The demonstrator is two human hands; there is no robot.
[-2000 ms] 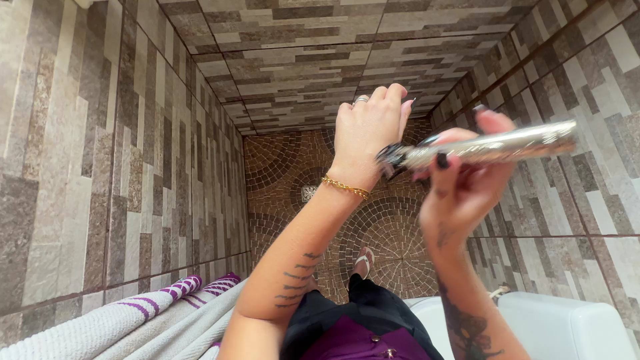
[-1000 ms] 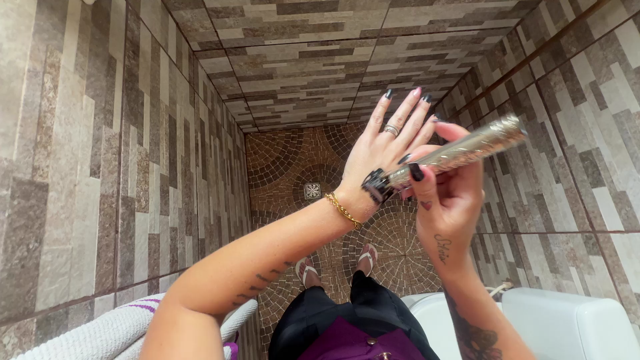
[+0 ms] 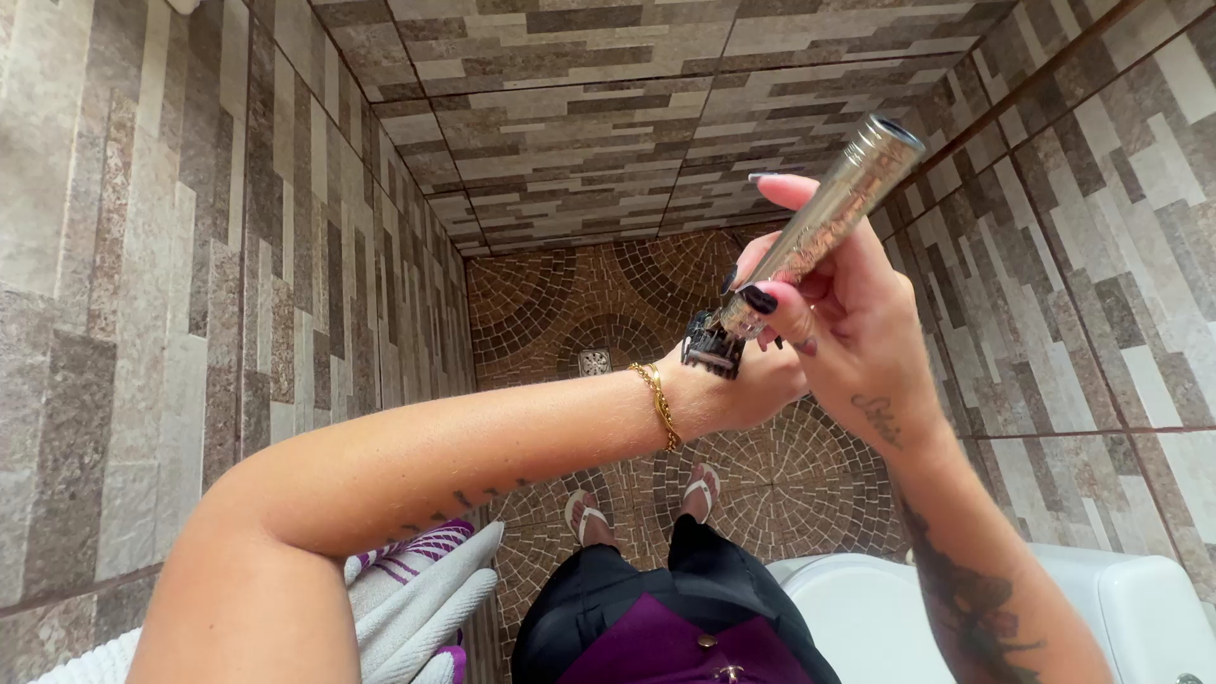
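Note:
My right hand (image 3: 836, 313) holds a metallic hair trimmer (image 3: 826, 223) with a ribbed, patterned body, its fingers wrapped round the lower half. The trimmer's black comb guard (image 3: 712, 347) rests on or just over the back of my left hand near the wrist. My left hand (image 3: 750, 385) is stretched out to the right, partly behind the trimmer and the right hand; its fingers are hidden, so their pose does not show. A gold chain bracelet (image 3: 657, 407) circles the left wrist.
Below the arms are a floor drain (image 3: 595, 361) in the mosaic floor and my feet in white flip-flops. A white toilet (image 3: 855, 608) stands at the lower right. White and purple towels (image 3: 427, 608) hang at the lower left. Tiled walls enclose the space.
The trimmer's body tilts more upright than before. My left forearm now lies flatter across the view, and its fingers, spread one second ago, are hidden behind the right hand.

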